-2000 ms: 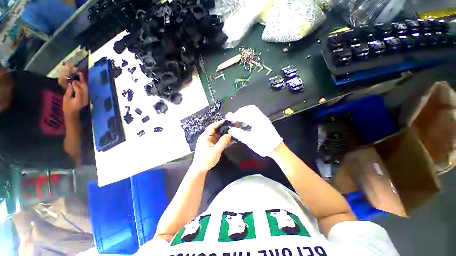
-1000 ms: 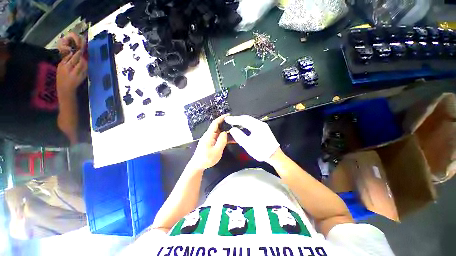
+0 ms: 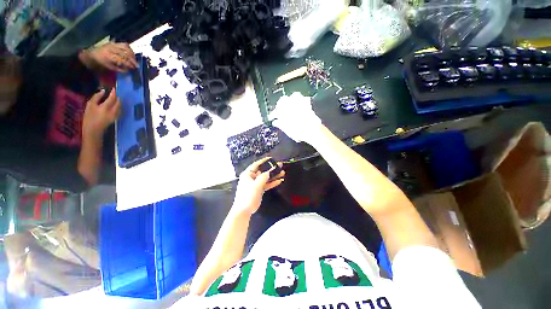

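My bare left hand [image 3: 257, 184] holds a small black housing [image 3: 270, 167] at the bench's front edge. My right hand [image 3: 294, 117], in a white glove, reaches over the bench behind it; whether its fingers hold anything cannot be told. Small shiny inserts [image 3: 254, 143] lie in tight rows at the left end of the black strip [image 3: 329, 124]. A small group of glossy black subassemblies [image 3: 359, 102] sits on the right. A loose pile of thin pins [image 3: 318, 72] and a tan stick [image 3: 291, 75] lie behind my right hand.
A heap of black housings [image 3: 220, 54] covers the back of the white sheet [image 3: 187, 175]. A blue tray [image 3: 134, 114] stands before a neighbouring person. A full tray [image 3: 423, 104] stands far right, bags [image 3: 371, 30] behind. Blue bins [image 3: 148, 247] and cardboard boxes [image 3: 492, 211] are below.
My right hand has left the housing and moved up and back over the bench. My left hand keeps the housing, lower and nearer me. The neighbour's hand has moved over the blue tray's back end.
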